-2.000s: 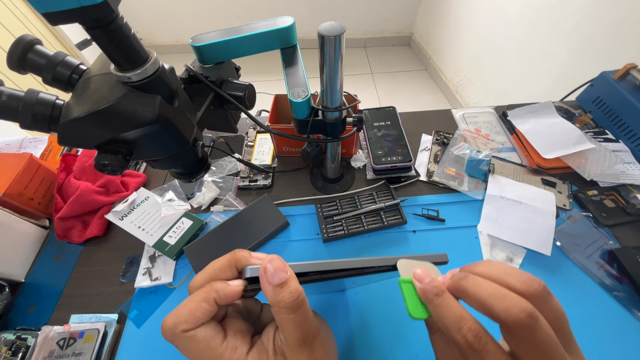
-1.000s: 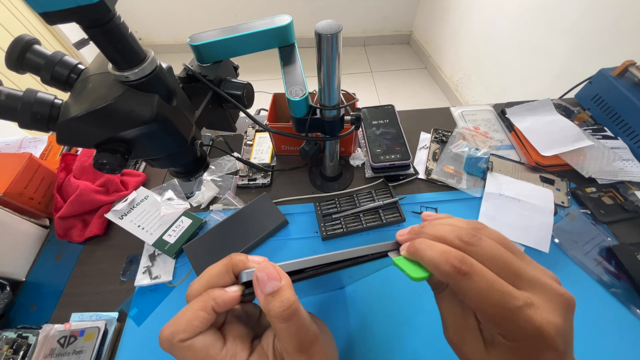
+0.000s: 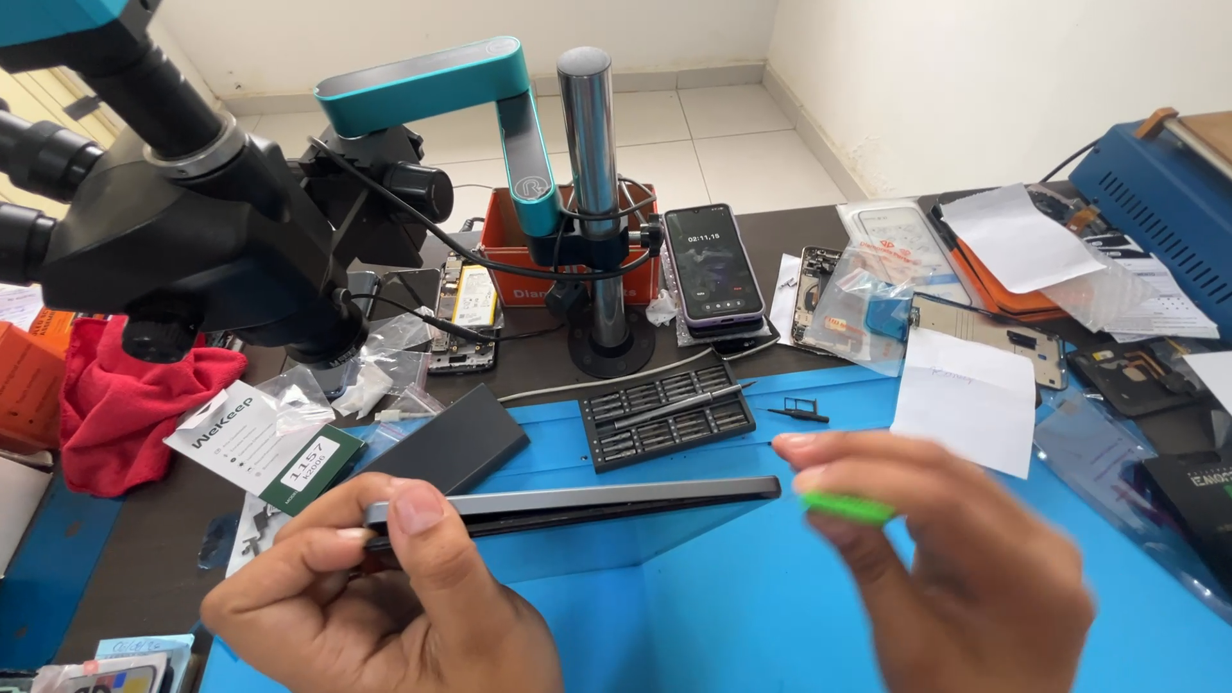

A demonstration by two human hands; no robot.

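Observation:
My left hand grips one end of a smartphone, thumb on its grey frame and fingers at the dark panel edge. The phone is held edge-on above the blue mat, with a narrow gap showing between frame and panel. Just right of the phone's far end, my right hand pinches a green-handled pry tool, blurred and apart from the phone. The tool's tip is hidden or too blurred to tell. Behind the phone lies an open screwdriver bit case with a slim grey screwdriver across it.
A microscope overhangs the left side, its chrome post rising behind the bit case. Beyond the mat are an orange box, a phone showing a timer, plastic bags, papers and opened phone parts. A SIM tray lies near the case.
My right hand has moved off the phone's edge to the right with the green pry tool, which touched or overlapped the edge a second ago. My left hand keeps its hold.

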